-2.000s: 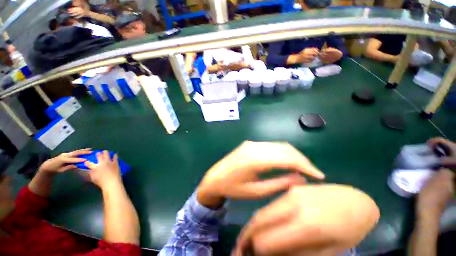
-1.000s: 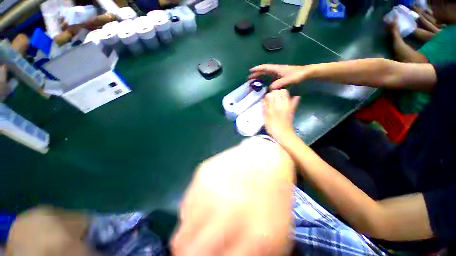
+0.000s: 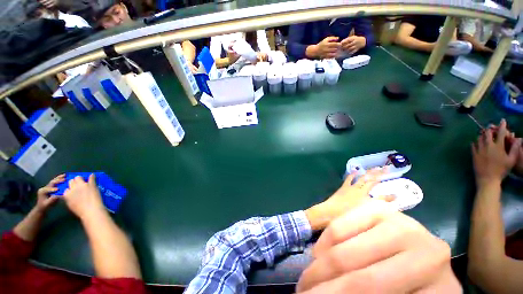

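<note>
The open translucent housing (image 3: 374,160) lies at right centre, with a small black round-centred part (image 3: 398,160) inside its right end. The glossy white top cover (image 3: 410,193) lies beside its near side. My left hand (image 3: 351,198), in a plaid sleeve, reaches across from the left; its fingers are over the housing's near wall and its thumb is by the cover's left end. My right hand (image 3: 381,252) is large at the bottom, nearer the camera, with curled fingers; whether it holds anything is hidden.
Black pucks (image 3: 340,121) lie beyond the housing. An open carton (image 3: 235,115), a slanted power strip (image 3: 156,109) and a row of white-topped units (image 3: 289,74) stand farther back. A rail crosses above. A person at left handles a blue box (image 3: 109,189); another's hands (image 3: 496,146) are at right.
The view has swung back left from a second ago. My left hand now reaches the housing and cover. The right neighbour's hands, earlier on these parts, are now away from them.
</note>
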